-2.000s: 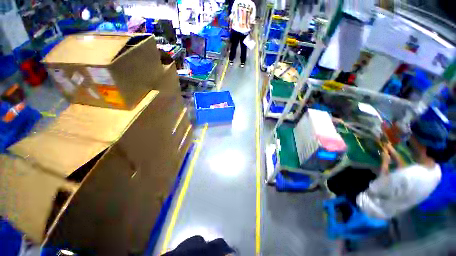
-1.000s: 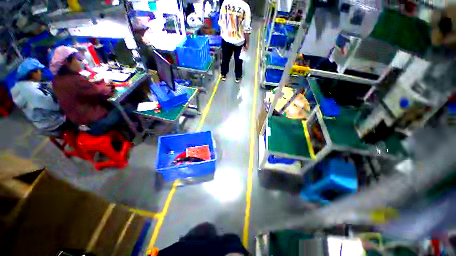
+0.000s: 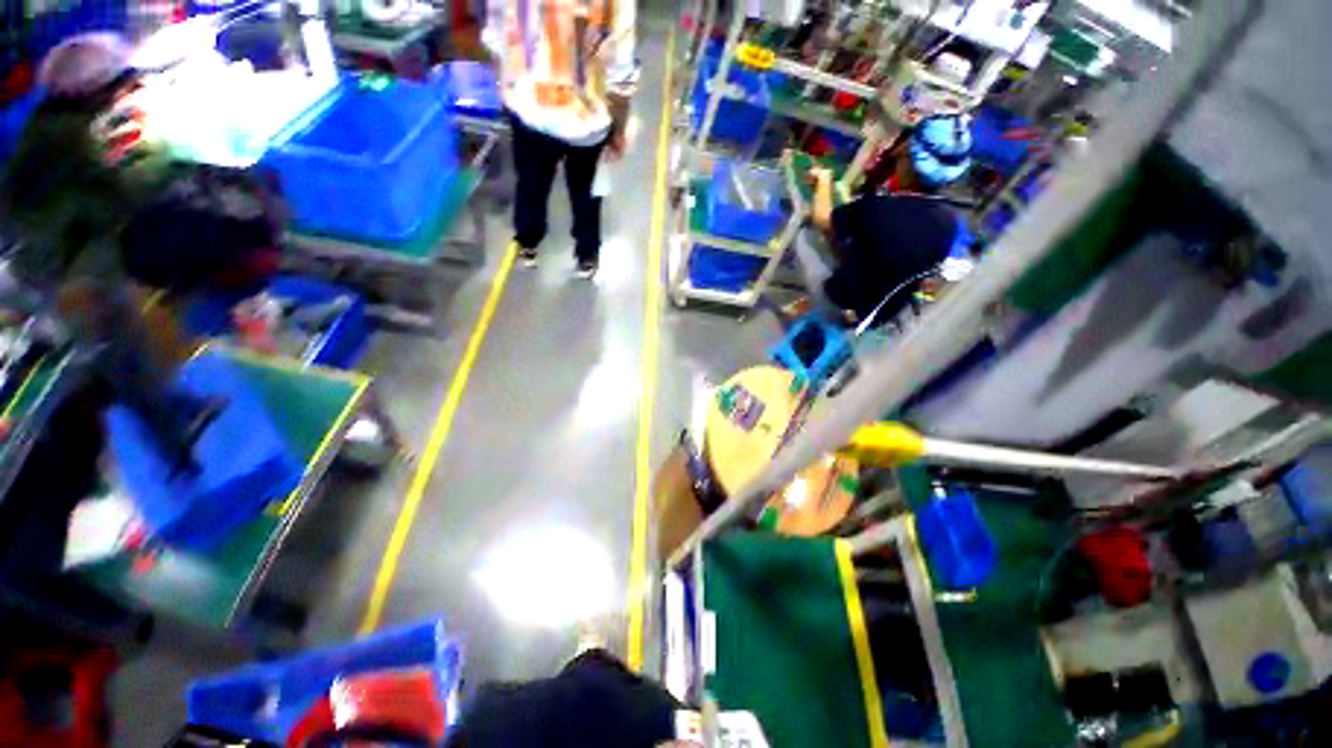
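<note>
Neither of my hands can be made out. My dark clothing [image 3: 577, 707] shows at the bottom edge, with a small white card-like item [image 3: 730, 729] beside it. The nearest thing in front of me is a blue tote [image 3: 234, 704] on the floor at the lower left, cut off by the bottom edge. A red item [image 3: 383, 704] lies in it. A green bench top [image 3: 774, 614] with a yellow tape line is close at the right.
A person [image 3: 555, 132] stands in the aisle [image 3: 504, 424]. Blue bins [image 3: 365, 161] and a green table [image 3: 314, 417] stand left. Right are round tan reels [image 3: 752, 424], a slanting metal frame post [image 3: 1008, 241], a small blue bin [image 3: 957, 538] and a seated person [image 3: 894, 241].
The view has moved forward along the aisle. The floor tote has shifted to the lower left edge, the standing person looks nearer, and the cardboard boxes have left the view.
</note>
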